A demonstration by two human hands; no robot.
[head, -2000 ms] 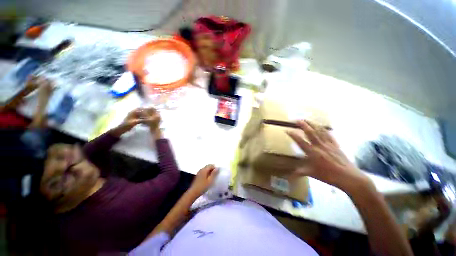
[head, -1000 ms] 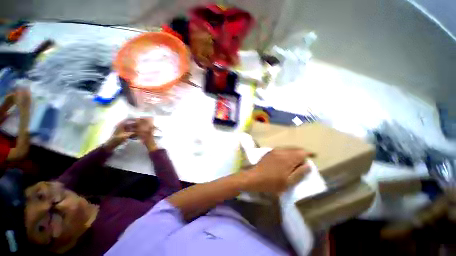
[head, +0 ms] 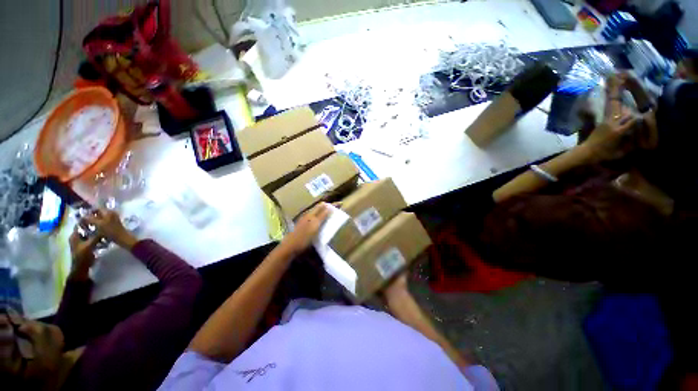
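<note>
My left hand [head: 308,227] holds a white label strip [head: 334,256] against the left side of two closed brown inner boxes. The upper box [head: 372,214] and the lower box [head: 394,254] each show a white barcode label. My right hand [head: 399,292] is under the lower box at its near side, its fingers partly hidden. The two boxes are held together at the table's front edge. More brown inner boxes [head: 289,158] lie in a row on the white table just behind; the nearest one bears a barcode label [head: 319,184].
An orange basin [head: 83,134], black trays [head: 212,140] with red items and white cable heaps [head: 481,64] lie on the table [head: 451,172]. People work at left [head: 145,305] and right [head: 589,160]. An upright brown box [head: 511,107] stands at right; a blue stool-like object [head: 629,336] is on the floor.
The view has swung right. Two labelled boxes are now held apart from the row, with my right hand beneath them. My left hand still has the white strip seen one second ago.
</note>
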